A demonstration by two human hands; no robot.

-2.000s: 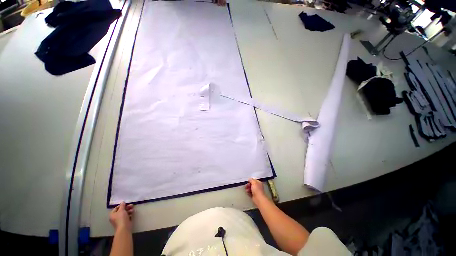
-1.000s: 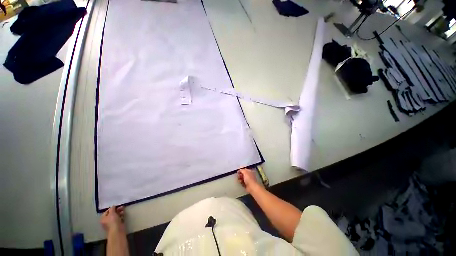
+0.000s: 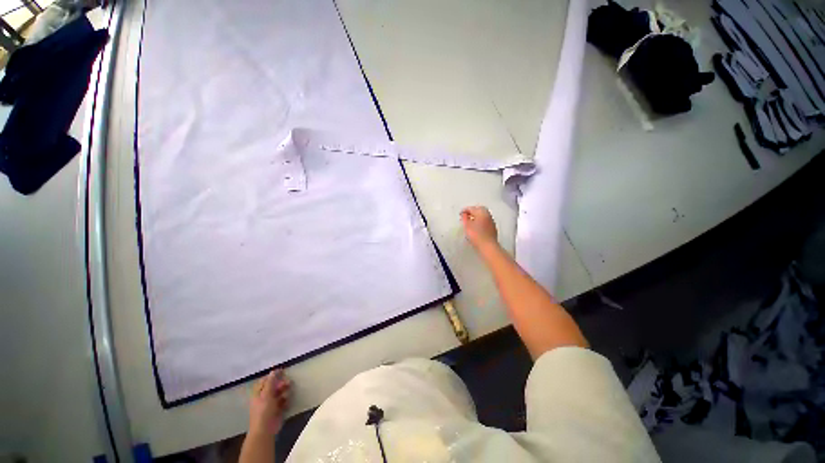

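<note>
The white-lilac paper marker (image 3: 271, 244) lies flat over navy fabric (image 3: 311, 345), which shows as a thin dark border. My left hand (image 3: 270, 398) is at the near edge of the lay, fingers curled; whether it grips the edge cannot be told. My right hand (image 3: 478, 226) is above the table between the lay and the rolled marker paper (image 3: 550, 172), fingers curled, with nothing clearly seen in it. A crumpled paper strip (image 3: 362, 151) runs from the marker to the roll. A slim yellowish bar (image 3: 456, 322) lies by the lay's near right corner.
A long silver rail (image 3: 101, 271) crosses the table (image 3: 54, 298) on the left, with loose navy fabric (image 3: 41, 122) beyond it. A dark bundle with a white band (image 3: 668, 74) and cut strips (image 3: 769, 68) lie at the right. Scraps (image 3: 724, 371) cover the floor at lower right.
My right hand has left the lay's near edge and moved forward and right towards the roll. My left hand has shifted right along the near edge. The view has shifted.
</note>
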